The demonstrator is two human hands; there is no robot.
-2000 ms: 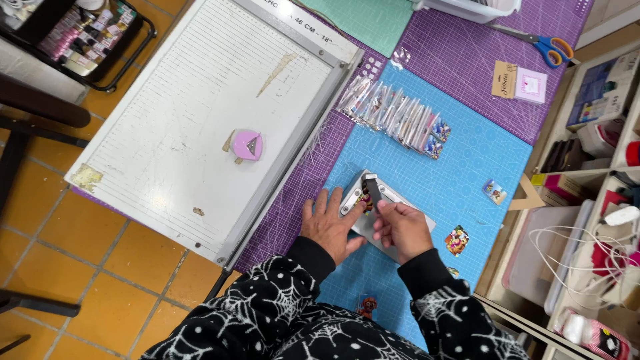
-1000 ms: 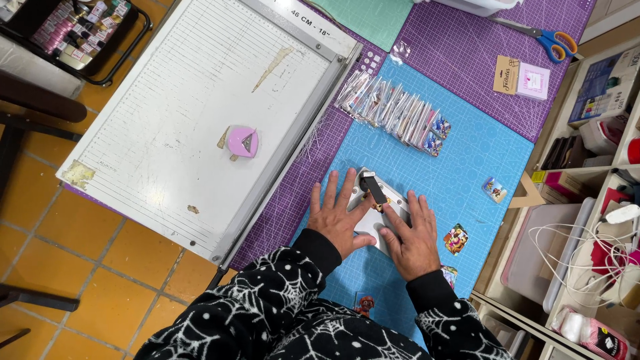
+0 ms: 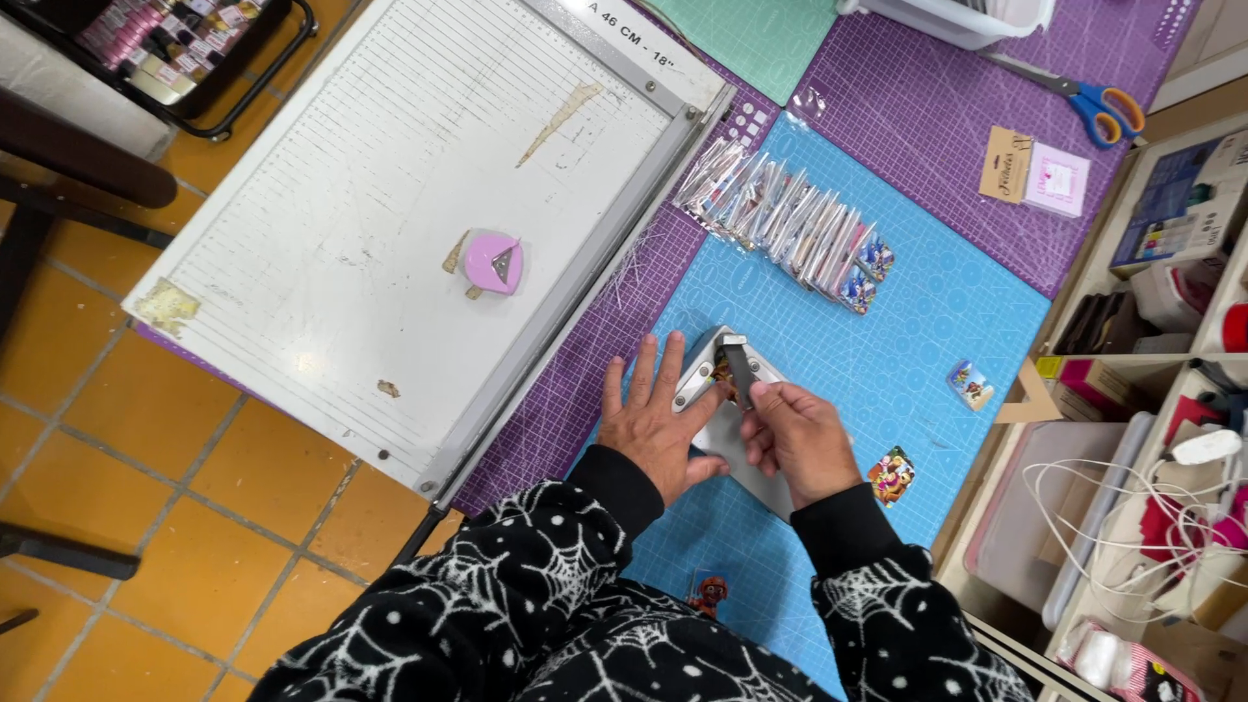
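Note:
A grey corner-cutter punch (image 3: 751, 439) lies on the blue cutting mat (image 3: 936, 283), with a small printed card (image 3: 722, 372) in its head. My left hand (image 3: 658, 419) rests at its left side, index fingertip by the card and the other fingers spread. My right hand (image 3: 801, 439) grips the punch's dark lever (image 3: 738, 369) between thumb and fingers. To the right lie two printed cut-outs, one with cartoon figures (image 3: 891, 476) and one mostly blue (image 3: 970, 385). Near my body is a red-orange figure cut-out (image 3: 709, 594). Beyond the punch stands a row of packed clear sleeves (image 3: 780, 219).
A large paper trimmer (image 3: 390, 195) fills the left, with a pink punch (image 3: 494, 263) on it. Scissors (image 3: 1092, 102), a kraft tag (image 3: 1005, 164) and a white basket (image 3: 960, 29) lie at the back. Crowded shelves (image 3: 1121, 370) with white cables border the right.
My right hand has moved from lying flat beside the punch one second ago to holding its lever. My left hand has stayed at the punch's left side.

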